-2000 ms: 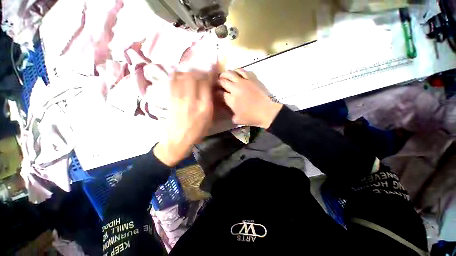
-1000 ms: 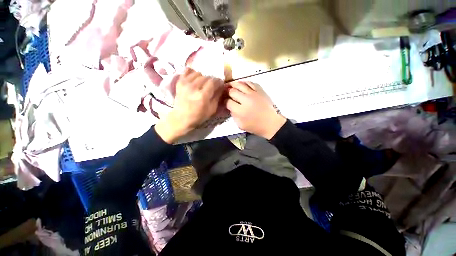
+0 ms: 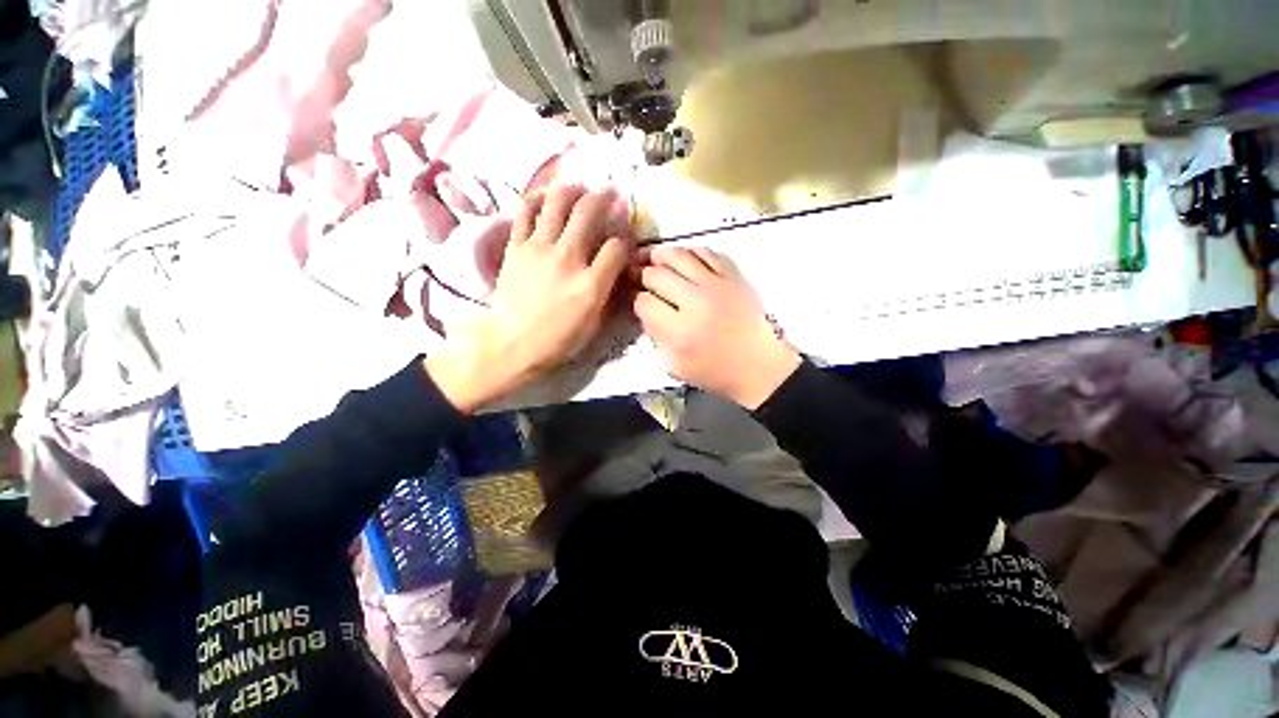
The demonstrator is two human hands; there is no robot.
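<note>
Pale pink cloth (image 3: 379, 175) lies bunched on the white table, left of the sewing machine's needle area. My left hand (image 3: 554, 288) rests on the cloth's right edge, fingers spread and pressing down. My right hand (image 3: 701, 316) is beside it, fingers bent, with thumb and fingertips pinched at the cloth edge just in front of the presser foot area. The two hands nearly touch. The cloth between them is mostly hidden. The sewing machine head (image 3: 617, 63) stands just beyond my fingers; the needle cannot be made out.
A green tool (image 3: 1131, 211) and black scissors (image 3: 1234, 197) lie at the table's right end. A printed scale (image 3: 1003, 290) runs along the near edge. Blue crates (image 3: 421, 526) stand below. Pink cloth hangs over the left side, and mauve cloth (image 3: 1094, 400) is heaped at right.
My left hand has moved from over the near part of the cloth to flat on its edge. My right hand stays at the cloth edge. The view has shifted, showing more of the machine.
</note>
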